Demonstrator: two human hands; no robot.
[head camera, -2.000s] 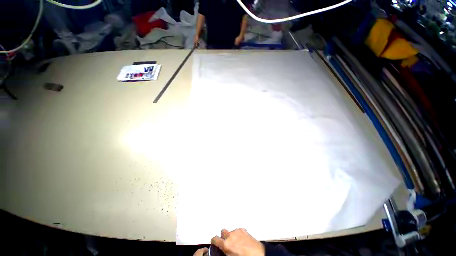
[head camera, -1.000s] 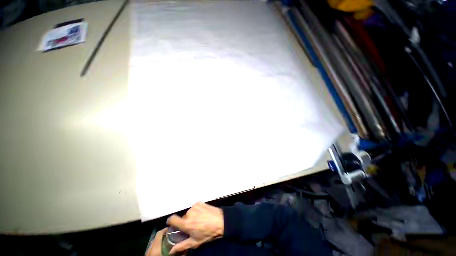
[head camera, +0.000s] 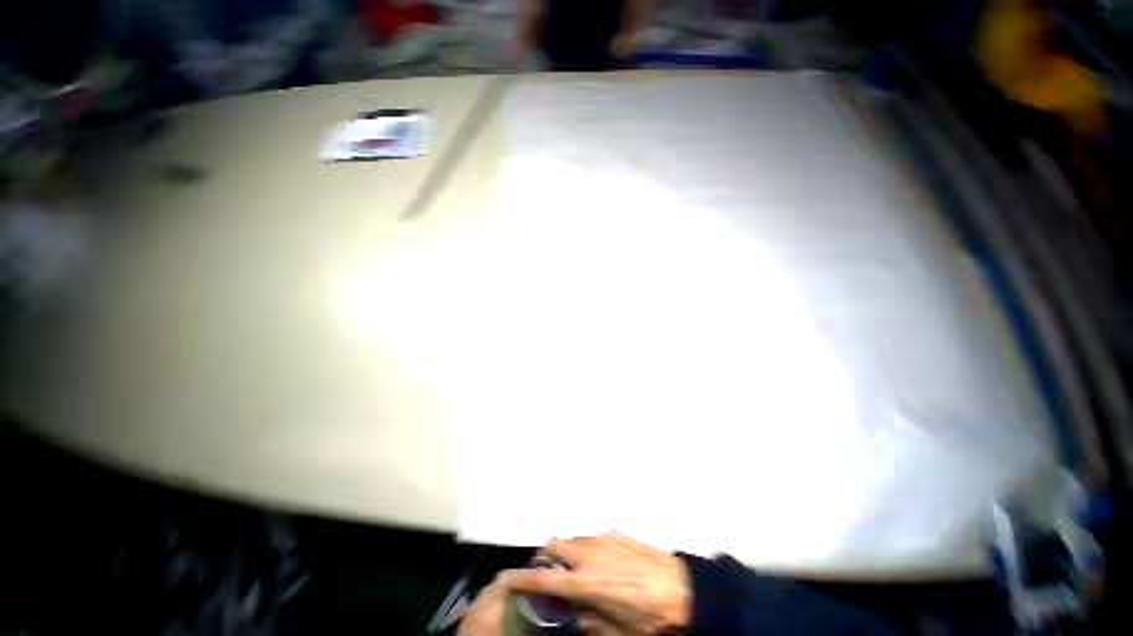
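Note:
The white marker paper (head camera: 671, 323) lies flat on the cream table (head camera: 273, 311), its near edge at the table's front edge and its middle washed out by glare. My right hand (head camera: 627, 584) is at the bottom, with its fingers over the top of a green bottle or flask (head camera: 532, 615). My left hand (head camera: 485, 611) holds the bottle from the left side, cut off by the lower edge. The bottle is mostly hidden by my hands. The frame is blurred.
A long ruler (head camera: 460, 149) lies left of the paper, with a printed card (head camera: 377, 134) beside it. A small dark object (head camera: 185, 173) lies far left. A person (head camera: 582, 31) stands behind the table. Fabric rolls (head camera: 1031, 273) line the right; the end cutter (head camera: 1044, 547) is near right.
The view swung right, then back left. Since the earliest frame, the green bottle has come partly into view between my hands. Both hands are still on it since one second ago.

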